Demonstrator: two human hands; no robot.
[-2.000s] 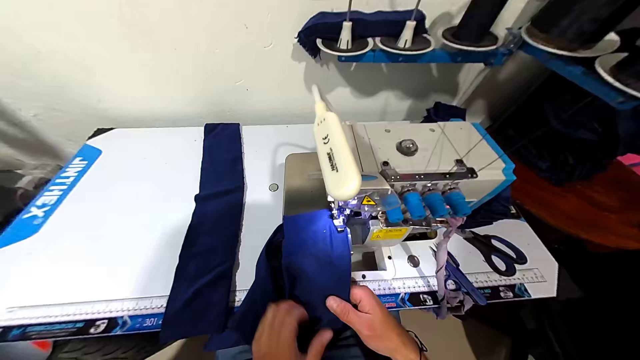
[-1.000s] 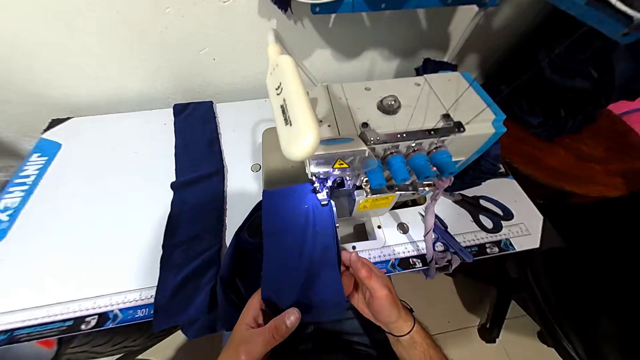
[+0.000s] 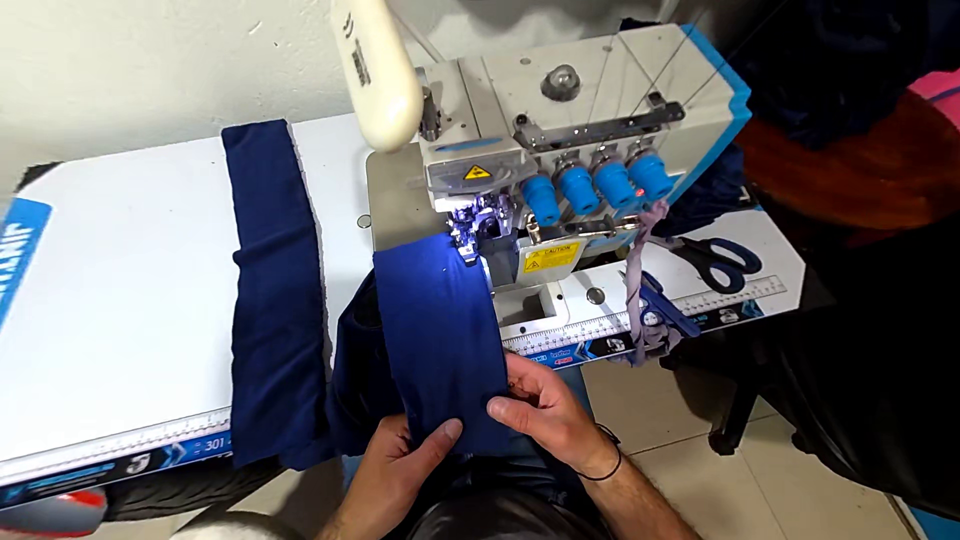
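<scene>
A navy fabric strip point(image 3: 442, 322) runs from the lit presser foot point(image 3: 466, 244) of an overlock sewing machine point(image 3: 585, 97) down over the table's front edge. My left hand point(image 3: 409, 465) pinches its lower left part, thumb on top. At the lower right edge, my right hand point(image 3: 544, 412) grips the same strip between thumb and fingers. More dark fabric hangs in folds just left of it. A second navy strip point(image 3: 274, 277) lies lengthwise on the white table point(image 3: 112, 300), its lower end over the front edge.
Black-handled scissors point(image 3: 716, 262) and a blue-handled tool point(image 3: 667, 304) lie right of the machine, beside a hanging pale fabric strip point(image 3: 636, 285). A cream lamp point(image 3: 379, 75) stands over the machine's left side. A ruler tape point(image 3: 570, 334) runs along the table's front edge.
Two seconds ago my hands were close together on the fabric near the table edge; my left hand has since moved apart from the right. The strip now hangs flatter between them. The view has shifted closer.
</scene>
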